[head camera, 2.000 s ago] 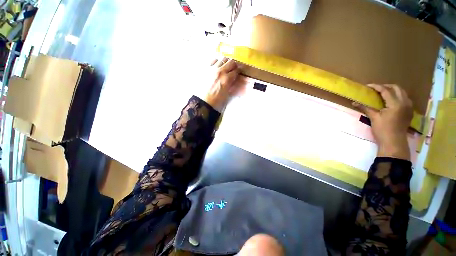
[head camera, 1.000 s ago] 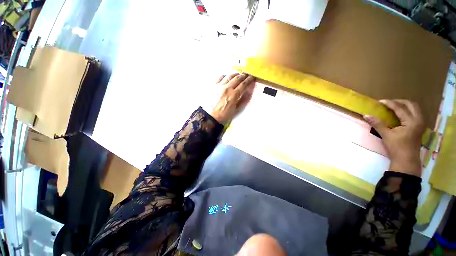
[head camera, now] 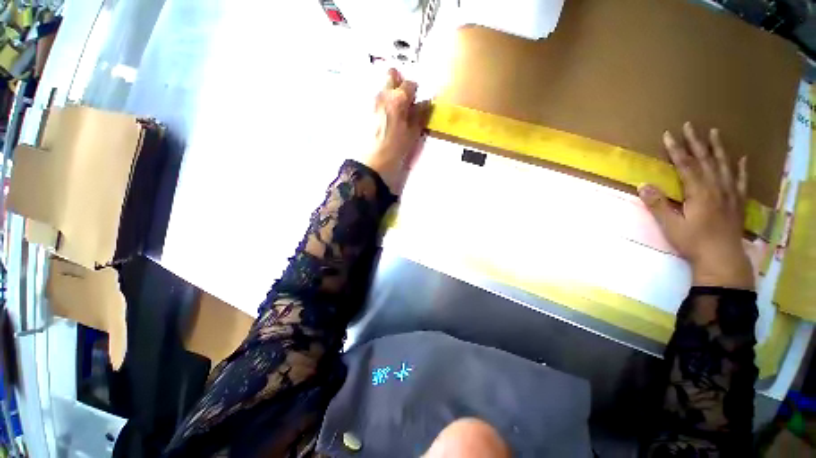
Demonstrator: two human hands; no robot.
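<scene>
A large tan panel lies flat at the upper right, partly under the white machine head. A yellow strip lies along its near edge. My right hand is spread flat over the strip's right end and the panel. My left hand is at the strip's left end, just below the needle area, with its fingers bent together near the small metal parts. Glare hides whether it pinches anything. The white positioning board with a black mark shows below the strip.
Stacked tan panels with dark edges stand at the left. Yellow pads lie at the far right. A grey apron is at the table's front edge. The white table top is washed out by glare.
My left hand has moved up toward the needle area and its fingers have drawn together. My right hand has gone from gripping the strip's end to lying spread on it. The strip now lies flatter.
</scene>
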